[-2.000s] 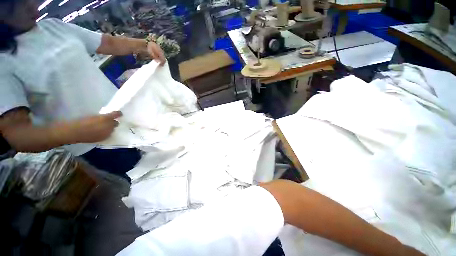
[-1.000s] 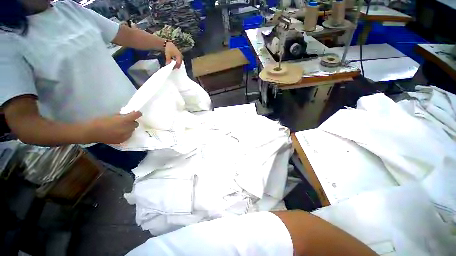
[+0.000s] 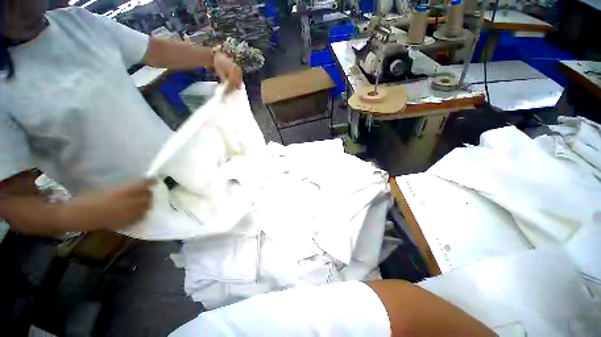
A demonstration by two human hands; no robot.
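Neither of my hands is in the picture. My white sleeve (image 3: pixel 296 312) and bare forearm (image 3: pixel 422 309) show at the bottom edge, cut off before the hand. White garment panels (image 3: pixel 507 178) lie on the white machine table (image 3: pixel 428 224) at the right. A large loose heap of white cloth pieces (image 3: pixel 310 204) lies left of the table, some with dark stitch lines. Another person stands at the left and holds a white panel (image 3: pixel 204 151) up between both hands over the heap. That person's lower hand is blurred.
A sewing machine (image 3: pixel 385 59) on a wood-edged table stands at the back, with thread cones (image 3: pixel 419 25) and a round tan disc (image 3: pixel 377 99). A brown box-like stand (image 3: pixel 296 89) is beyond the heap. The table's wooden edge (image 3: pixel 415 227) borders a dark gap.
The other person's lower hand has moved down and left, spreading the panel wider. The view has shifted, so the forearm that reached far right at first is now cut off by the bottom edge.
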